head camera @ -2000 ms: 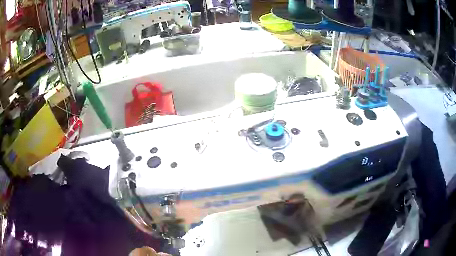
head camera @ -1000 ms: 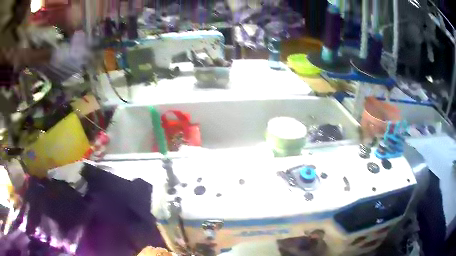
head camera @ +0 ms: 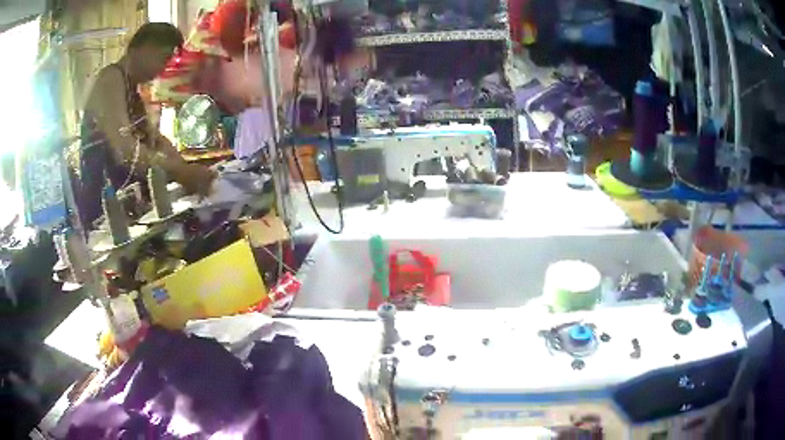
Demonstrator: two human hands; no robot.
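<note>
A dark purple garment piece (head camera: 215, 391) lies heaped at the lower left, beside the left end of the sewing machine. The white industrial lockstitch machine (head camera: 516, 344) with a blue stripe spans the lower right. Its needle area is at the bottom edge and is too cut off to tell what is under it. A green-handled tool (head camera: 379, 265) stands upright at the left end of the head. The bobbin winder (head camera: 580, 333) has a blue centre. The control panel (head camera: 684, 387) is at the right end. Neither of my hands is in the picture.
Behind the machine, a white trough (head camera: 499, 253) holds a red bag (head camera: 416, 279) and a pale green-white cylinder (head camera: 572, 285). A yellow box (head camera: 207, 285) is at left. Another person (head camera: 129, 129) works at the upper left. A second machine (head camera: 448, 150), thread cones (head camera: 647, 133) and an orange basket (head camera: 719, 251) stand farther back.
The view has tilted up and swung left, so the machine sits lower and farther right. The person and shelves have come into view. The bit of hand at the bottom edge has gone from the picture.
</note>
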